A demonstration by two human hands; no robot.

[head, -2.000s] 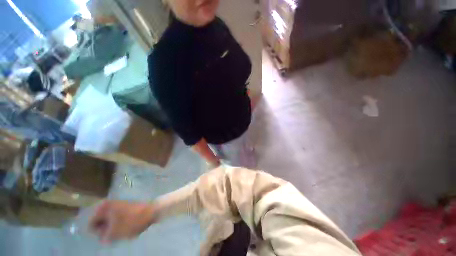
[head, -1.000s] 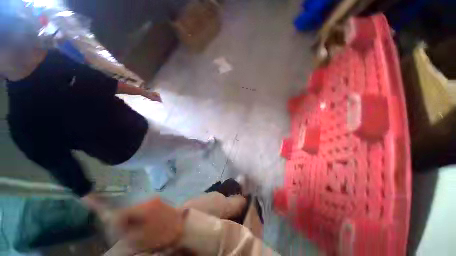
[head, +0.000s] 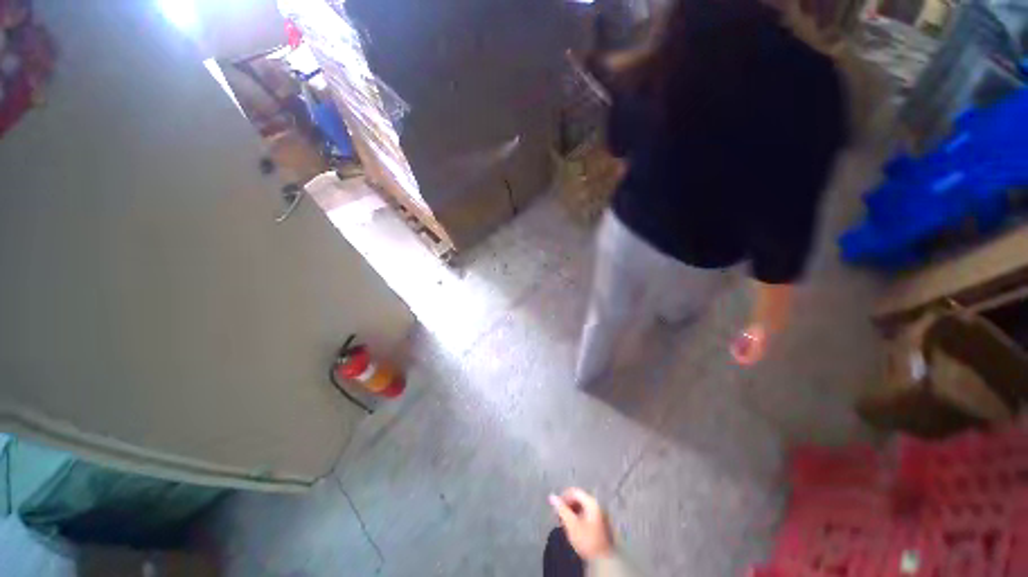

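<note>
A single hand, which looks like my right hand (head: 583,523), is small at the bottom edge, right of centre. Its fingers are loosely curled and apart, and I see nothing in it. A pale sleeve and a dark rounded shape, perhaps a shoe, are beside it. My left hand is not in view. Nothing is being worked on. The grey floor (head: 485,451) lies in front of me.
A person in a dark top (head: 727,147) stands ahead, right of centre. A red fire extinguisher (head: 372,372) stands by the pale wall (head: 169,259). Red plastic pallets (head: 902,507) are lower right, a blue one (head: 941,186) above. A wrapped, palletised load (head: 361,124) is beyond the wall.
The view has swung and moved. The person now shows right of centre, facing away, and the red pallets sit lower right. The fire extinguisher has come into view. The visible hand is lower and smaller.
</note>
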